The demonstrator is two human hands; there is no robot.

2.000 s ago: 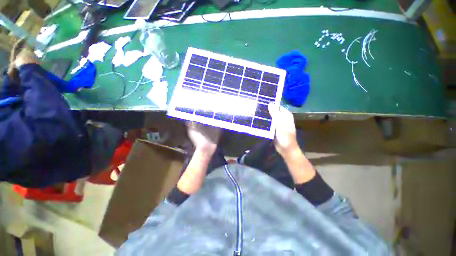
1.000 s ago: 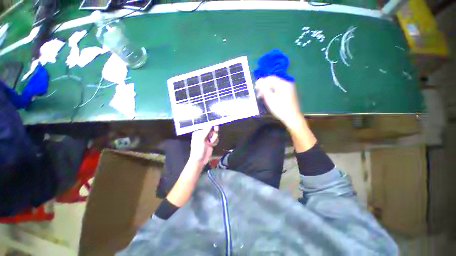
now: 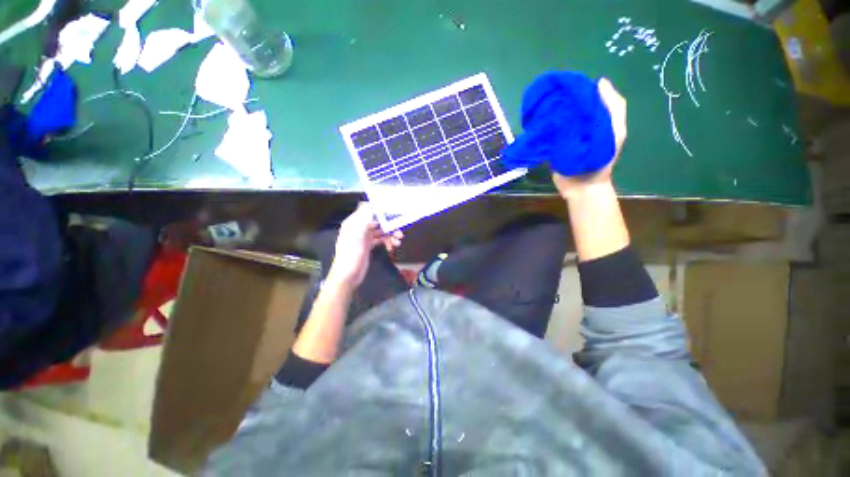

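A solar panel (image 3: 429,140) with dark cells, pale grid lines and a white frame is held face up and tilted at the green bench's front edge. My left hand (image 3: 359,244) grips its lower left corner from below; some of its fingers are hidden. My right hand (image 3: 596,154) holds a crumpled bright blue cloth (image 3: 568,121) at the panel's right side. The cloth covers most of that hand's fingers, and its loose end overlaps the panel's right edge.
A clear bottle (image 3: 247,37) and white scraps (image 3: 222,76) lie on the bench (image 3: 391,47) at left. Thin white strands (image 3: 673,93) lie at right. An open cardboard box (image 3: 219,345) stands by my left leg. A person's dark sleeve (image 3: 33,252) is at far left.
My right hand has picked up the blue cloth from the bench and brought it to the panel's right edge. My left hand now holds the panel alone, and the panel has turned.
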